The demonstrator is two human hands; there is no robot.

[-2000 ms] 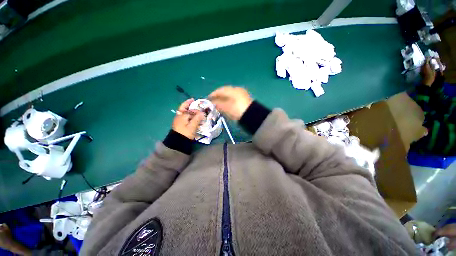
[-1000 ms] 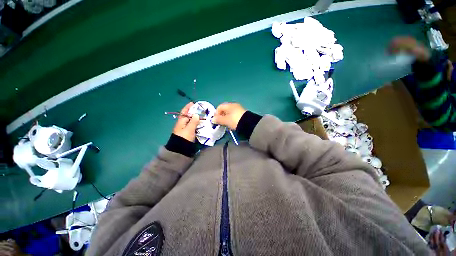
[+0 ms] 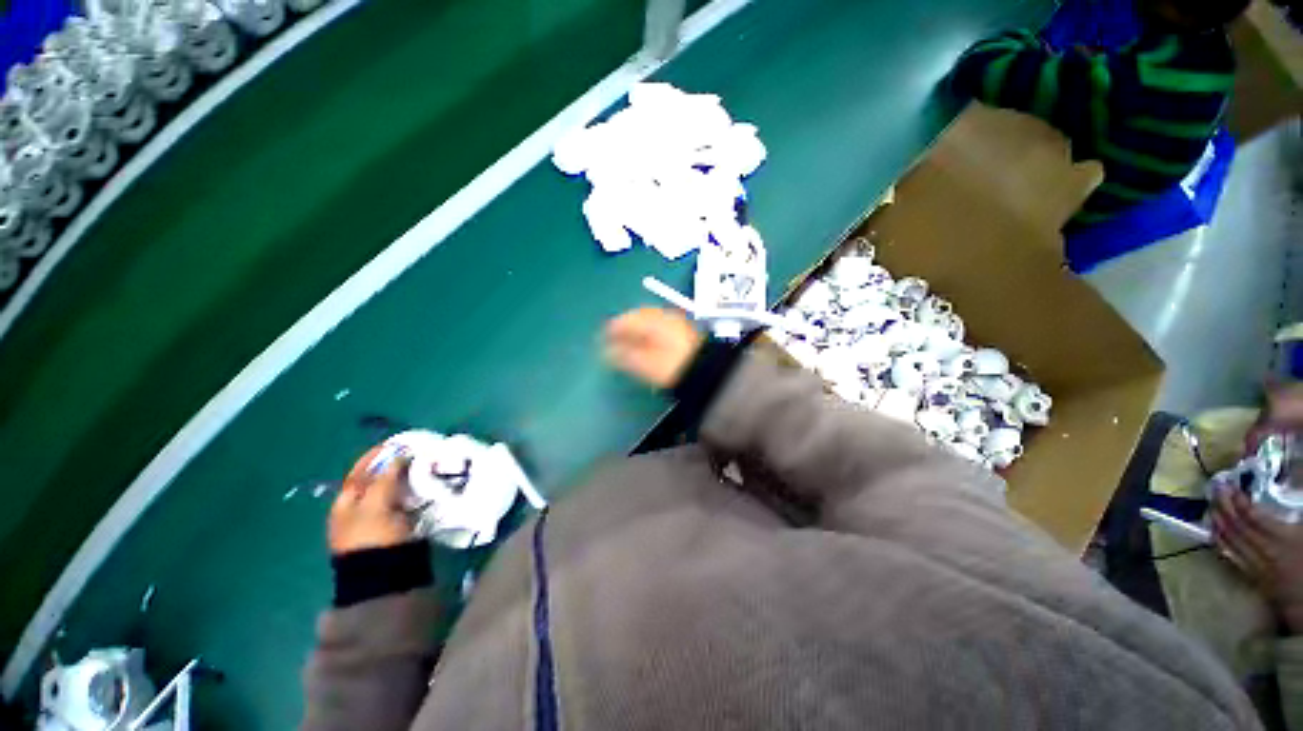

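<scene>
My left hand (image 3: 369, 503) holds a white camera housing (image 3: 460, 490) by its left side, low over the green bench. A white stick antenna sticks out at the housing's right side. My right hand (image 3: 655, 347) is off the housing, blurred, with curled fingers; whether it holds anything small cannot be told. It is just below a partly assembled camera (image 3: 732, 280) on the bench. Beyond that lies a loose pile of small white covers (image 3: 660, 164).
An open cardboard box (image 3: 1082, 414) with many white ball shells (image 3: 915, 357) stands right of the bench. Another camera (image 3: 100, 691) sits at the lower left. White units fill a shelf (image 3: 86, 114) at the upper left. Other people are at the upper right and right edge.
The view has turned to the right. My right hand has left the housing and moved out toward the pile and the camera beside it. My left hand still holds the housing.
</scene>
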